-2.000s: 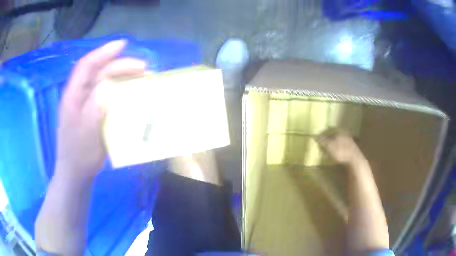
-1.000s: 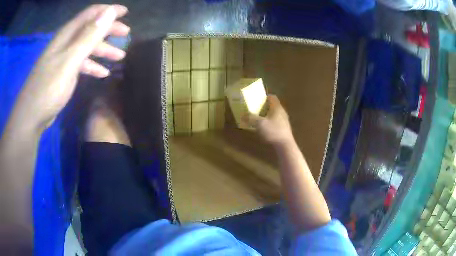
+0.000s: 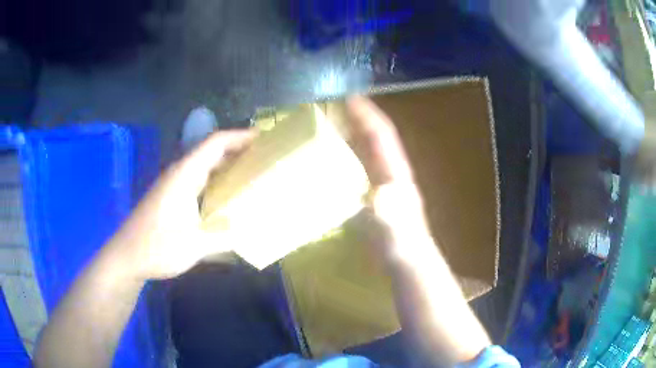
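Observation:
A small kraft box (image 3: pixel 302 194), bright and overexposed on its near face, is held over the large open corrugated carton (image 3: pixel 453 187). My left hand (image 3: pixel 187 208) grips its left end, thumb and fingers around it. My right hand (image 3: pixel 392 187), blurred, is at the box's right end and seems to touch it; the exact contact is unclear. The box and hands hide much of the carton's inside. A bit of a pale box row (image 3: pixel 266 117) shows at the carton's far left corner.
The blue plastic tote (image 3: pixel 79 201) stands at the left, with kraft boxes (image 3: pixel 16 237) at its left edge. Another person's sleeved arm (image 3: pixel 575 79) reaches in at the upper right. The green bench edge (image 3: pixel 636 237) runs down the right, with teal printed boxes (image 3: pixel 624 348) at its lower end.
The box that my right hand held inside the carton is no longer seen there. My left hand, empty a second ago, now holds a box above the carton, and my right hand has risen to it.

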